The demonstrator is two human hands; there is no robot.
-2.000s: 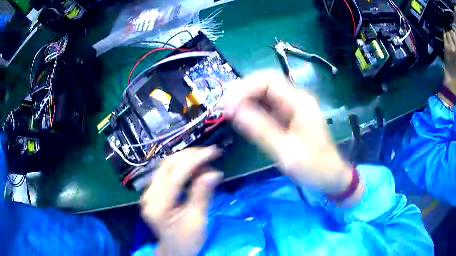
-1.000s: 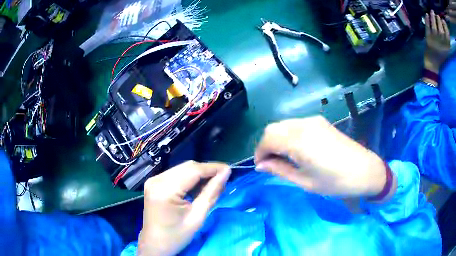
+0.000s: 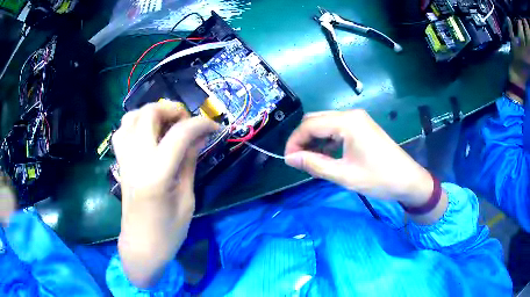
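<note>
The open device unit [image 3: 267, 136] lies on the green mat, its blue board [image 3: 241, 87] at the right end. My right hand [image 3: 343, 151] pinches the outer end of a thin white cable tie [image 3: 266, 151] between thumb and finger. The tie runs up-left to the wire harness [image 3: 247, 134] at the housing's near edge. My left hand [image 3: 168, 136] is over the middle of the unit, fingertips at the wires beside the board. It covers much of the harness and the dark plate. Whether its fingertips hold a wire or the tie is hidden.
Cutters [image 3: 343, 39] lie open on the mat [image 3: 279, 35] behind my right hand. A cable-tie bag [image 3: 125, 23] is at the back left. Other units stand at the left [image 3: 64, 110] and back right [image 3: 459, 35]. Neighbouring workers' sleeves show at both sides.
Both hands have moved from in front of the unit up to its wires. The tie now reaches the harness instead of spanning between my hands. The view has shifted slightly.
</note>
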